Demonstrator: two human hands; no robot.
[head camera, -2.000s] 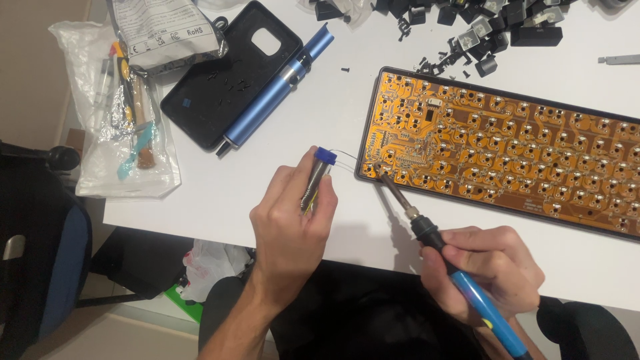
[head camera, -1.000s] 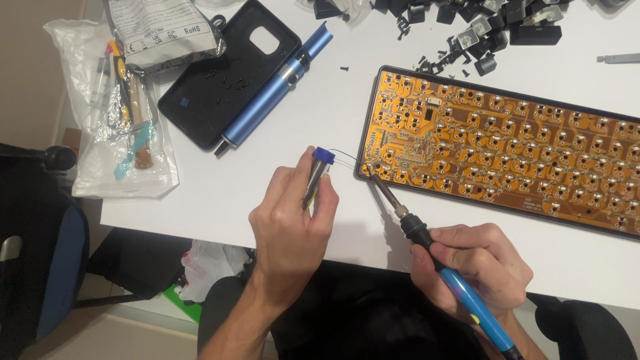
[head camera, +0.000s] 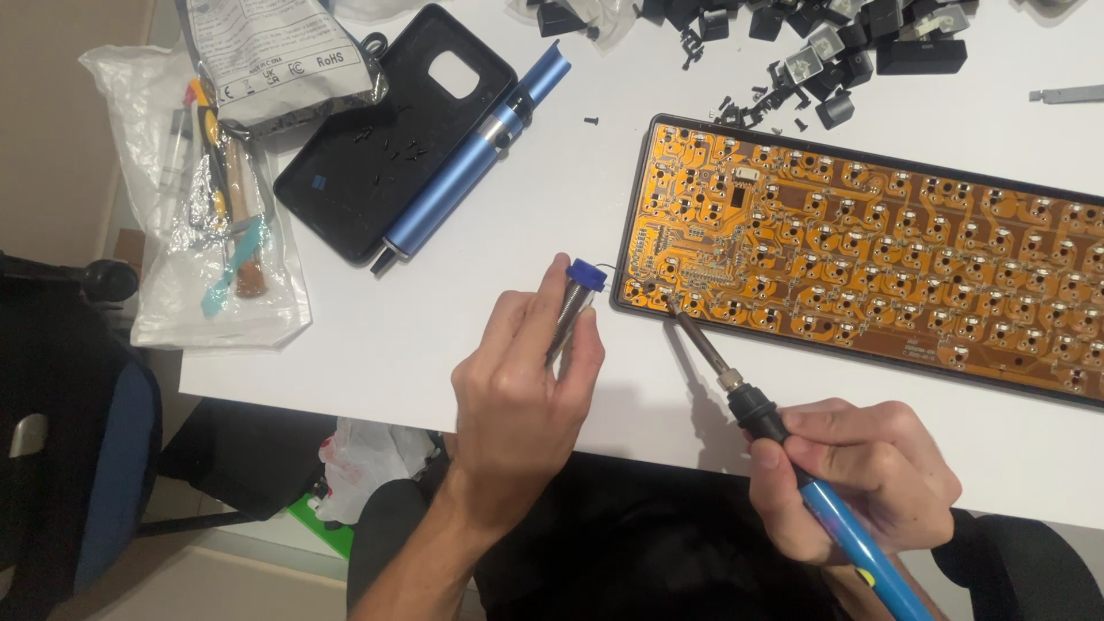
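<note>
My left hand (head camera: 526, 388) grips a tube of solder wire (head camera: 567, 315) with a blue cap, held at a tilt just left of the keyboard's lower left corner. A thin wire runs from the cap toward the edge of the keyboard circuit board (head camera: 776, 250), which is orange-brown and lies in a black frame. In my right hand (head camera: 862, 483) is a blue soldering iron (head camera: 828, 509), its tip over the board's lower left part, at or very near the solder joints there. Whether the tip touches a joint cannot be told.
A blue desoldering pump (head camera: 466, 172) lies against a black phone case (head camera: 379, 138) holding small screws. Left of it are a clear plastic bag (head camera: 164, 285) of tools and a printed bag (head camera: 276, 60). Black keycaps (head camera: 918, 56) and switch parts lie behind the board; metal tweezers-like tool (head camera: 1069, 95) far right.
The iron's tip has shifted right along the board's lower left part since one second ago, and my right hand has moved slightly right with it. My left hand still holds the solder tube.
</note>
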